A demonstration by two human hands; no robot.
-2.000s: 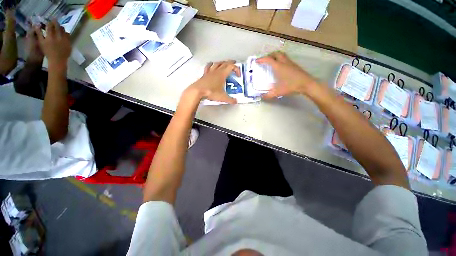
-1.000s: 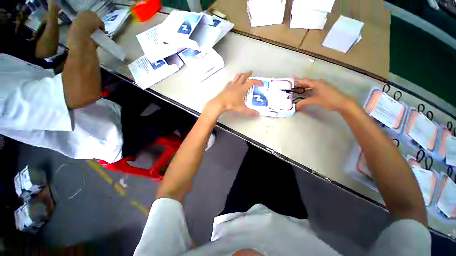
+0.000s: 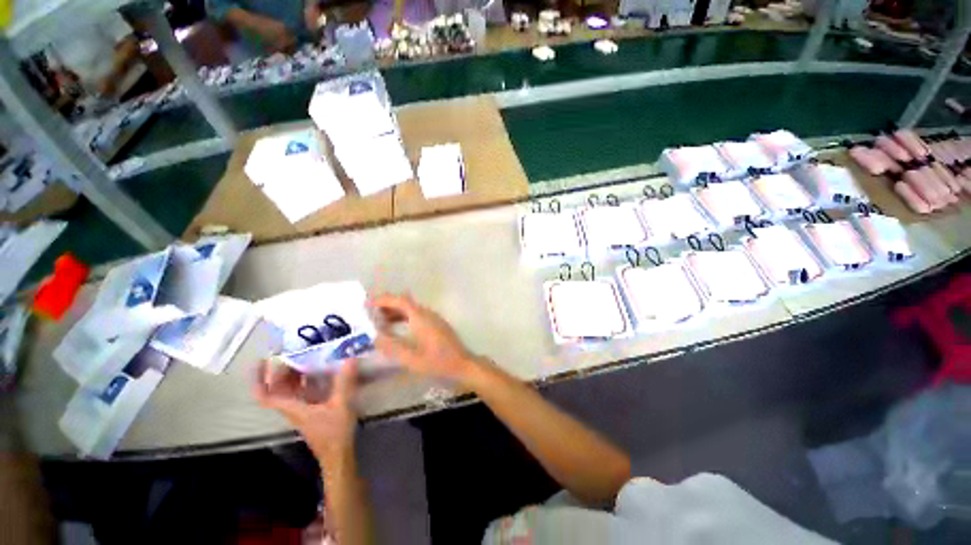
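Note:
A white carton with a blue picture stands in front of me with its flap open. Two black loops show at its opening. My left hand grips its near left side with fingers and thumb. My right hand is at its right side, fingers bent beside the flap; whether it touches is unclear. Packed tray units with pink edges, white slips and black loops lie in rows at the right. How much of the item is inside the carton is hidden.
Opened cartons overlap at the left. Standing white cartons and a small stack of white slips are on brown cardboard behind. An orange object is at the far left. Pink items lie far right.
The view has swung right and up, showing more trays and the standing cartons. The carton is now tilted with its opening and loops facing up; both hands have shifted around it.

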